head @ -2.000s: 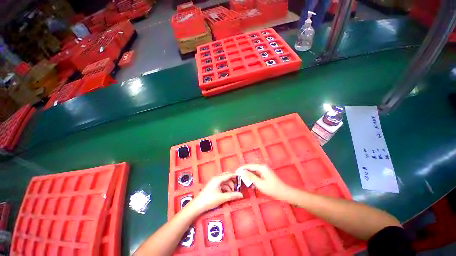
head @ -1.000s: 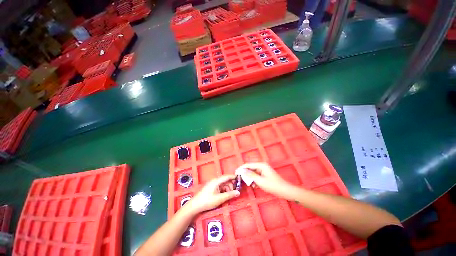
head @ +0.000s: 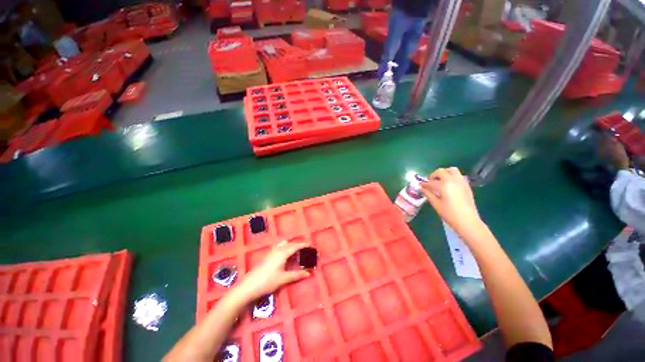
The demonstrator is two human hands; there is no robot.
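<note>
My left hand (head: pixel 272 271) holds a small black square unit (head: pixel 308 258), dark face up, above the middle-left of the red pocketed tray (head: pixel 417 293). My right hand (head: pixel 449 191) is at the top of the squat white dispenser bottle (head: pixel 411 200), right of the tray; its fingertips are bunched there, and any cloth in them cannot be made out. Two dark-faced units (head: pixel 223 234) lie in the tray's back left pockets. Several pale-rimmed units (head: pixel 271 346) lie in pockets nearer to me.
Empty red trays (head: pixel 60 304) are stacked at left, beside a shiny scrap (head: pixel 150 311). Filled trays (head: pixel 311 138) and a clear pump bottle (head: pixel 385 88) stand across the bench. A paper strip (head: pixel 463 258) lies under my right forearm. Metal posts (head: pixel 527 106) rise behind. Another person's sleeve (head: pixel 628 198) shows at right.
My right hand has left the unit and moved right to the white bottle. My left hand still holds the unit, now with its dark face showing. The view has shifted, showing more at right.
</note>
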